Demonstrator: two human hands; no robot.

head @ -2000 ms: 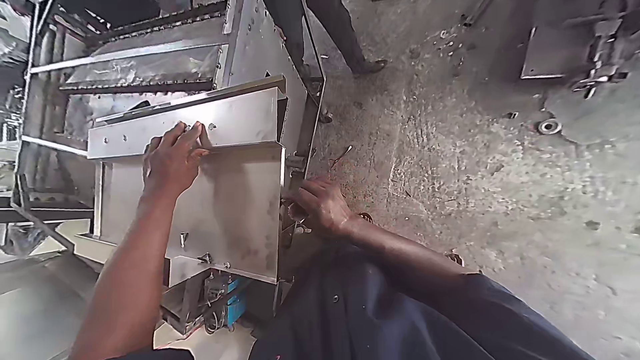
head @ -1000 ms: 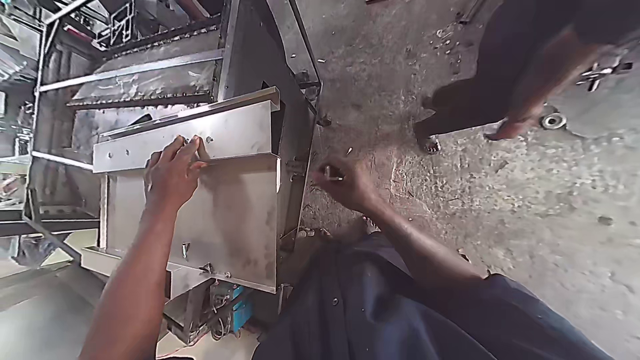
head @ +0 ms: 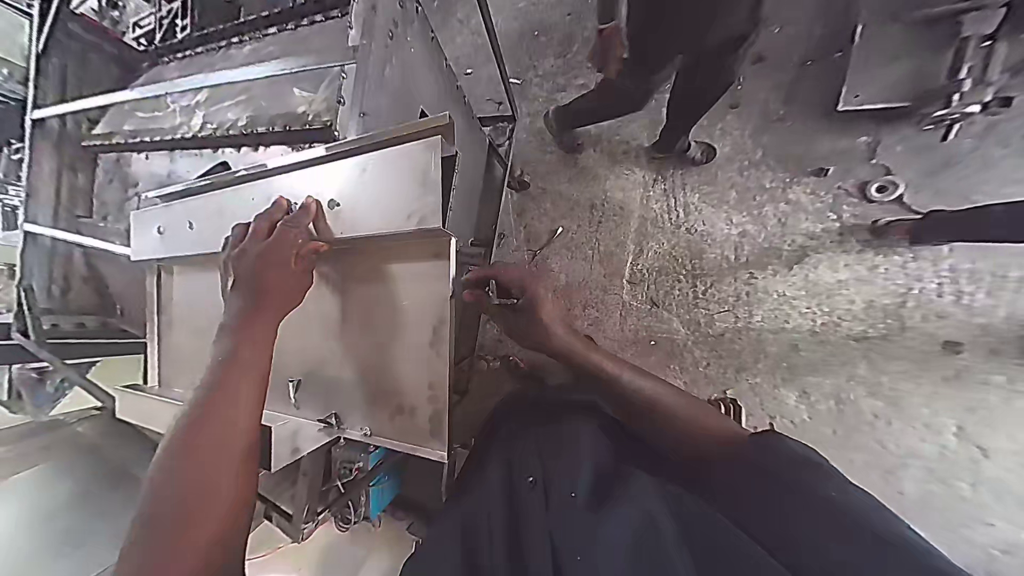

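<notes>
My left hand [head: 272,260] rests on a bent sheet-metal strip [head: 384,188] with holes in it, its fingertips near a small hole or fastener. Below the strip lies a flat sheet-metal panel [head: 384,344], with small metal pieces [head: 294,392] near its lower edge. My right hand [head: 520,304] is just beyond the panel's right edge, fingers curled around a small bright metal piece [head: 502,300] that is too small to name. Its fingertips are close to the side of the metal frame; whether they touch it cannot be told.
A large metal frame [head: 200,78] stands behind the panel. At upper right, a person [head: 688,72] is on the concrete floor [head: 768,280]. Another person's limb [head: 968,224] reaches in from the right, near a metal ring [head: 885,189]. A blue item [head: 384,488] sits below the panel.
My right hand was farther from the panel one second ago and is now nearer its right edge. The passing person has moved away from the right foreground. My left hand stays on the strip.
</notes>
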